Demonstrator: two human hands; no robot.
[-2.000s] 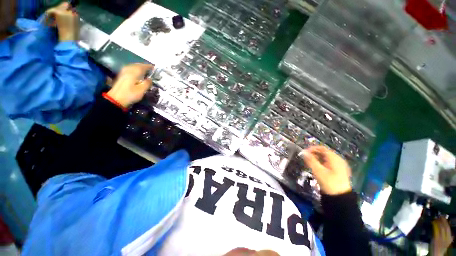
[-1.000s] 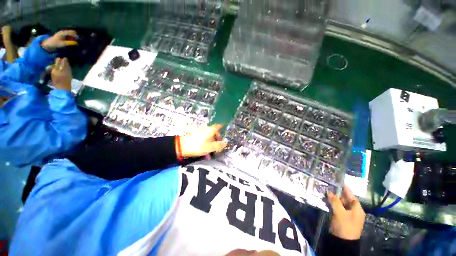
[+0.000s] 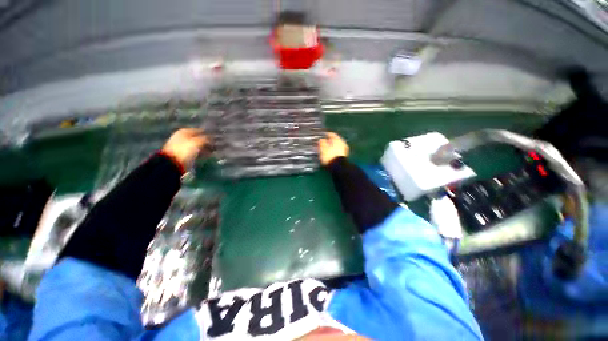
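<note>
A clear tray block with rows of pockets (image 3: 267, 133) is at the back of the bench, blurred. My left hand (image 3: 187, 148) grips its left edge and my right hand (image 3: 332, 148) grips its right edge. Blur hides whether it is one tray or a tray on the stack. A filled blister tray (image 3: 180, 246) lies at front left, partly behind my left sleeve.
A white box-shaped device (image 3: 423, 166) with a grey hose is at the right, with a blue film (image 3: 380, 178) beside it. A black parts tray (image 3: 500, 196) lies further right. White paper with dark parts (image 3: 53, 230) is at the left. A red thing (image 3: 297, 53) is behind the bench.
Both hands have moved forward to the back of the bench. The filled tray that lay in front of me has left its place, and green bench shows there. The view has turned.
</note>
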